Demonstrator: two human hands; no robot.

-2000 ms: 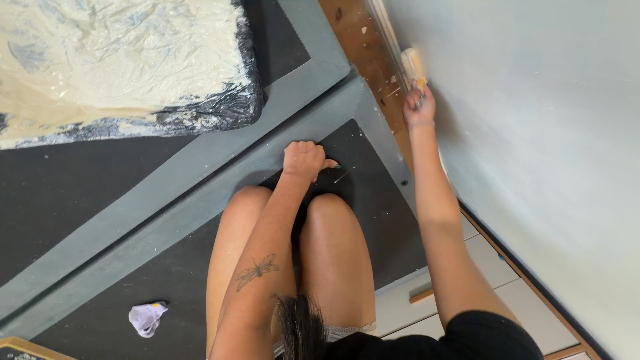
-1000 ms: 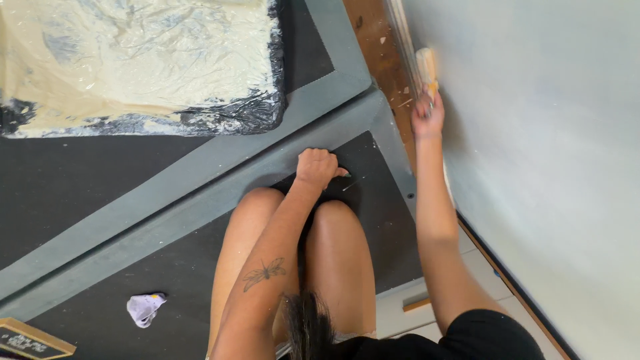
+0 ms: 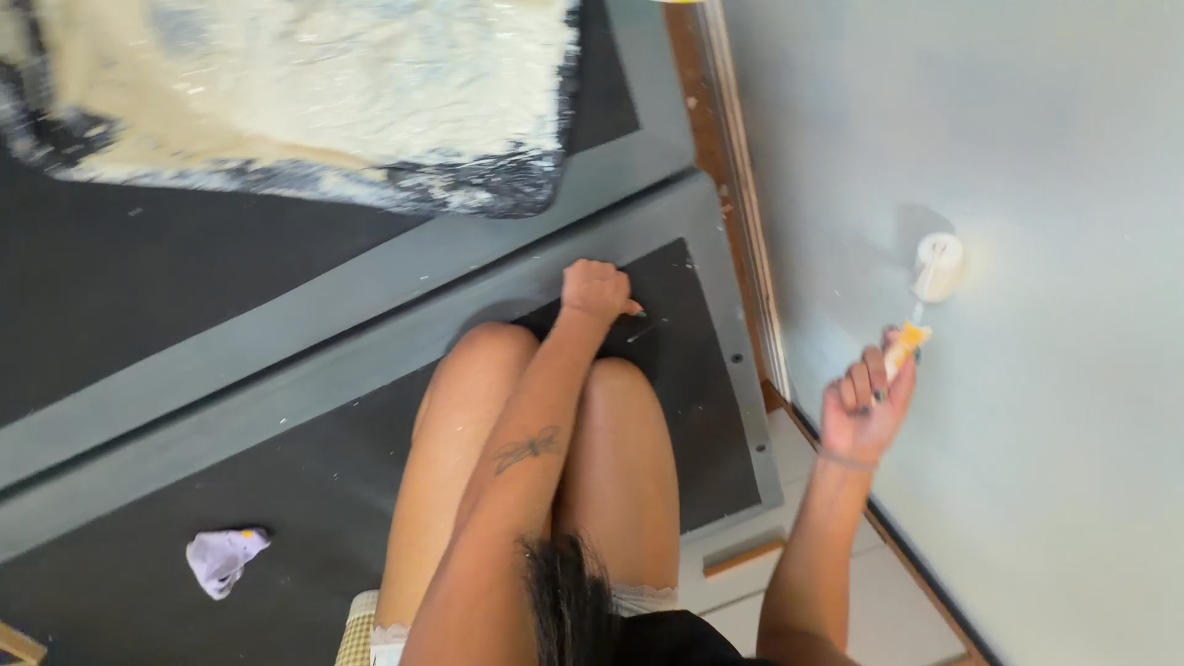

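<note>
My right hand (image 3: 868,398) grips the white and orange handle of a small paint roller (image 3: 940,266), whose pale sleeve lies against the grey-white wall (image 3: 1045,370). My left hand (image 3: 597,291) is a loose fist with the thumb out, resting near the edge of the grey-framed black panel under my knees; nothing shows in it. At the upper left is a paint tray (image 3: 324,83) coated with cream-coloured paint, its dark rim smeared.
A crumpled lilac cloth (image 3: 224,561) lies on the black surface at the lower left. A wooden-edged object (image 3: 20,643) shows in the bottom left corner. Wooden trim (image 3: 731,194) runs beside the wall, and pale drawer fronts (image 3: 897,592) stand at the lower right.
My right hand has moved with the roller from beside the wooden trim onto the wall, to the right and nearer my body. My left hand stays on the panel. The view has shifted somewhat.
</note>
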